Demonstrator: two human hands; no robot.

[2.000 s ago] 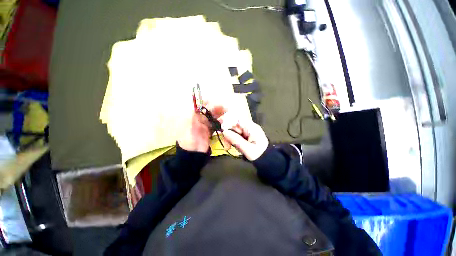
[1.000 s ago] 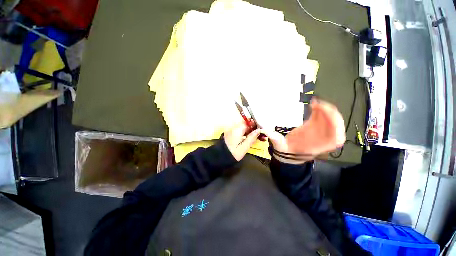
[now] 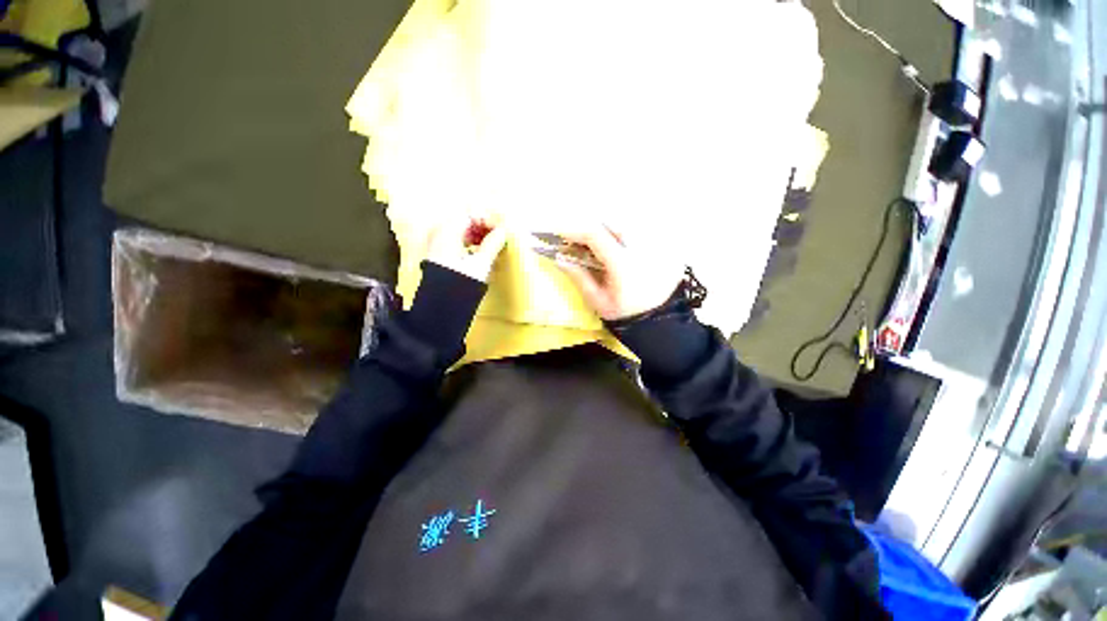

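Observation:
Yellow bag panels [image 3: 528,309] lie stacked in front of me, mostly glared to white. My left hand [image 3: 461,251] is closed at the near part of the stack, with the reddish handle of the thread snips [image 3: 477,232] showing in it; the blades are not clear. My right hand [image 3: 617,277] has its fingers curled on the top panel near a thin grey-silvery strip [image 3: 565,246]. The panel's near edge is raised between my hands. Glare hides the fingertips.
An olive-green bench cover [image 3: 255,121] surrounds the stack. A carton lined with clear plastic [image 3: 243,334] is below the bench at left. A power strip [image 3: 929,152] with black plugs and a cable runs along the right edge. A blue crate [image 3: 910,576] is at lower right.
The view has shifted, so the stack sits higher. My right hand has come down from its raised, spread position onto the panel. The snips' blades no longer show clearly.

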